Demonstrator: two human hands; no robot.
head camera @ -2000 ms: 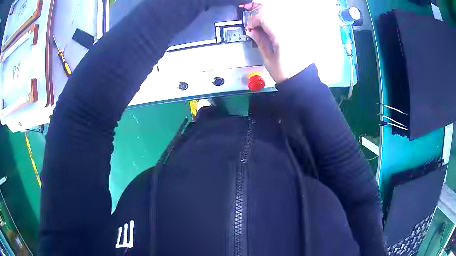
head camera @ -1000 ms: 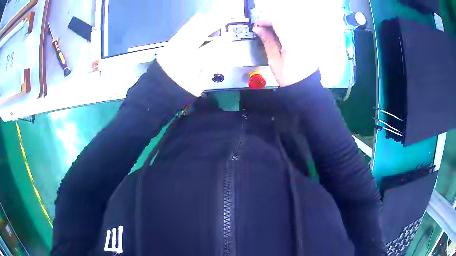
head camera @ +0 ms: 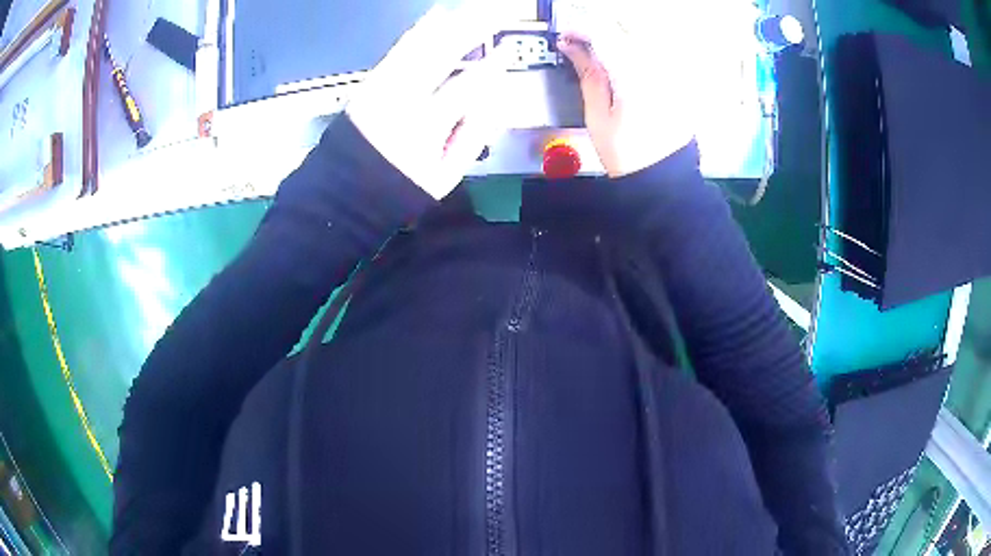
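A dark grey display panel (head camera: 315, 43) with a white border line lies on the white machine table at the top. At its near right corner is a small pale square corner part (head camera: 526, 50) with dark marks. My left hand (head camera: 429, 98) is over the panel's near edge, with its fingers just left of this corner. My right hand (head camera: 625, 92) is at the corner's right side, fingertips touching or nearly touching it. Both hands are overexposed, so whether they grip anything cannot be told.
A red emergency stop (head camera: 561, 159) is on the front edge between my wrists. A screwdriver (head camera: 128, 100) and a black block (head camera: 173, 43) lie at left, near a white cover plate (head camera: 24, 130). Black foam mats (head camera: 935, 174) lie on the green bench at right.
My left arm has come back from reaching across the far side, and my left hand is now beside the corner. My right hand stays at the corner. The view has shifted slightly.
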